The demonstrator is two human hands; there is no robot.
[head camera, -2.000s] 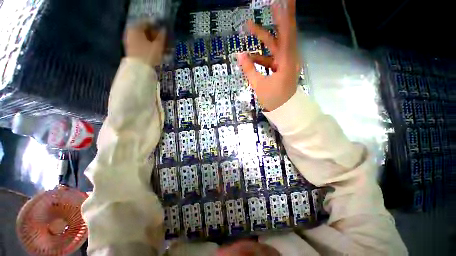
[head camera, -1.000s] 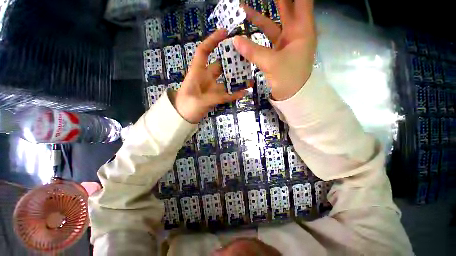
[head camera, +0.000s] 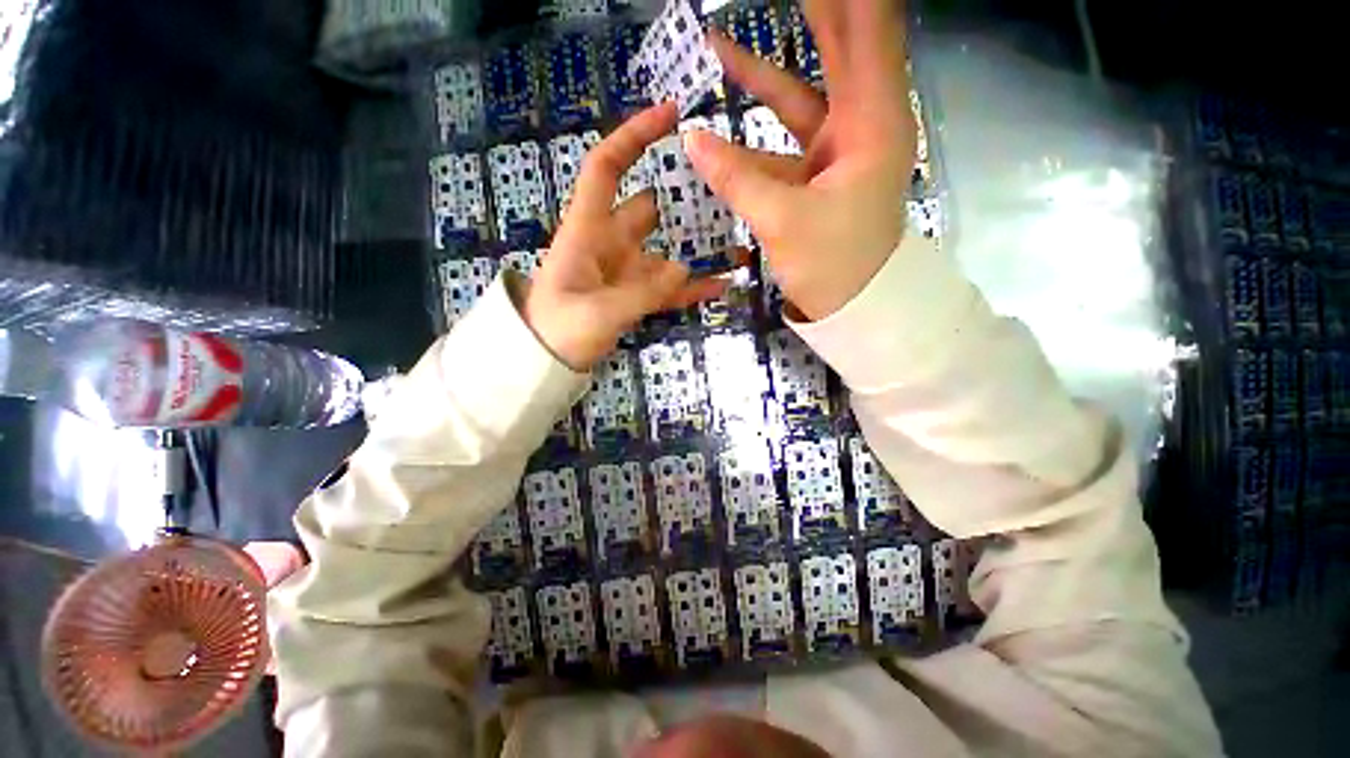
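Note:
The parts tray (head camera: 634,569) holds rows of white covered boards, with bare blue boards (head camera: 511,89) in its far row. My left hand (head camera: 600,282) reaches in from the left, its fingers around a covered board (head camera: 692,208) in the middle far part of the tray. My right hand (head camera: 829,185) is opposite, fingers spread, thumb near that board's upper end. A loose white cover piece (head camera: 681,56) is tilted above the far rows, between my left fingertip and my right index finger. The exact grip on it is partly unclear.
Stacked trays (head camera: 163,222) stand at the left. A water bottle (head camera: 200,378) lies below them, and a pink-orange fan (head camera: 160,644) is lower left. A grey-white bundle (head camera: 388,30) is at the far left. A glaring clear sheet (head camera: 1059,252) and a second board tray (head camera: 1273,356) are at the right.
My left hand has come from the far-left bundle to the middle of the tray, beside my right hand. The white cover piece now shows between the hands. In the last second the hands moved only slightly.

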